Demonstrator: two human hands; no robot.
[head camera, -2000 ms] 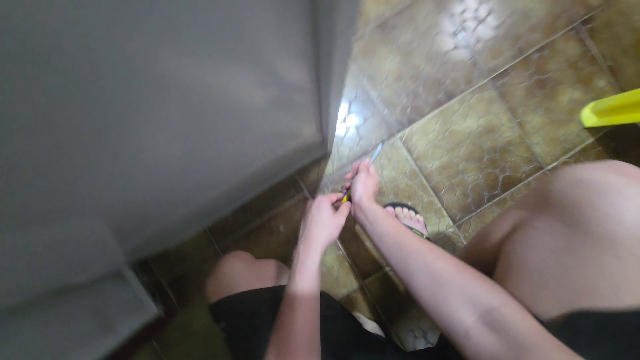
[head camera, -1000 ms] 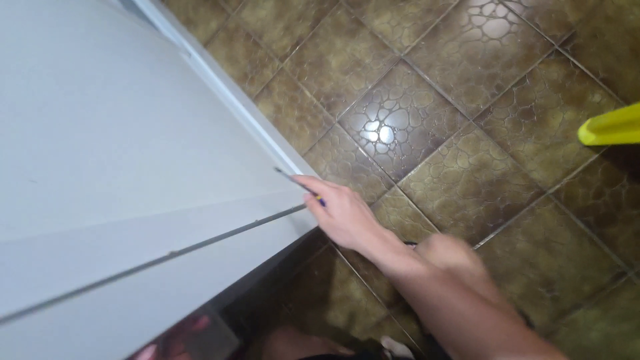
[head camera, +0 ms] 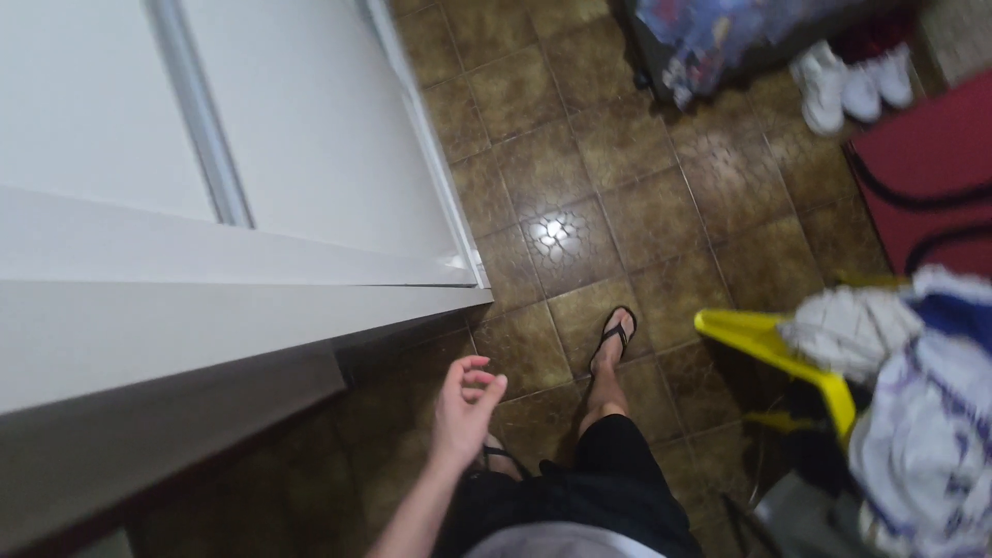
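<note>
My left hand (head camera: 466, 399) is raised in front of my body, its fingers loosely curled and apart, and I see nothing in it. The nearest thing to it is the lower corner of a white cabinet with a metal-trimmed edge (head camera: 434, 159), just above and to the left; hand and cabinet appear apart. My right hand is out of view, and so is the thin tool from the earlier frames. Below the hand are my black shorts (head camera: 628, 473) and a foot in a black flip-flop (head camera: 614, 333) on the brown tiled floor (head camera: 542, 155).
To the right, a yellow-framed chair (head camera: 744, 329) bears a pile of clothes (head camera: 930, 411). Farther off are white shoes (head camera: 823, 89), a red bag or case with black straps (head camera: 930, 155), and a piece of furniture with patterned fabric (head camera: 721, 39). A dark recess runs under the cabinet.
Two seconds ago both hands were together around a thin tool. One second ago my right hand held it at the cabinet edge; that hand has left the view. The view has moved, showing more room.
</note>
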